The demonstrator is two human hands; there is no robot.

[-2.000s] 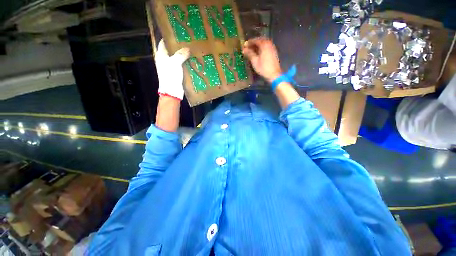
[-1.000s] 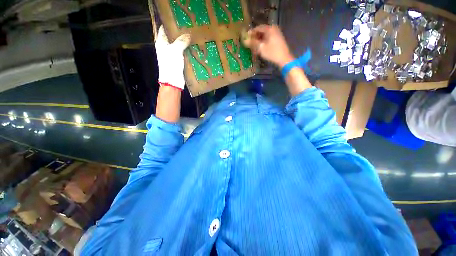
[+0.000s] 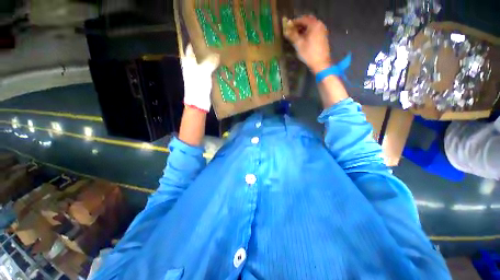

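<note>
The tan-brown carrier fixture [image 3: 237, 53] is tilted up in front of me, with green circuit boards [image 3: 234, 81] showing through its cutouts. My left hand [image 3: 198, 79], in a white glove with a red cuff edge, grips the fixture's left edge. My bare right hand [image 3: 310, 44], with a blue wrist strap [image 3: 333, 69], is just right of the fixture and apart from it. Its fingers are curled, with a small yellowish spot at the fingertips; whether it holds a part is too blurred to tell.
Small silver metal parts [image 3: 387, 71] lie heaped at the right, some in a low cardboard tray [image 3: 466, 115]. A person's pale sleeve [image 3: 476, 146] shows at the right edge. Black equipment [image 3: 118, 101] stands at the left. Cardboard boxes [image 3: 90, 205] lie at the lower left.
My right hand has moved away from the fixture's right edge, to the right and slightly up. My left hand still grips the fixture, which sits slightly further right in view.
</note>
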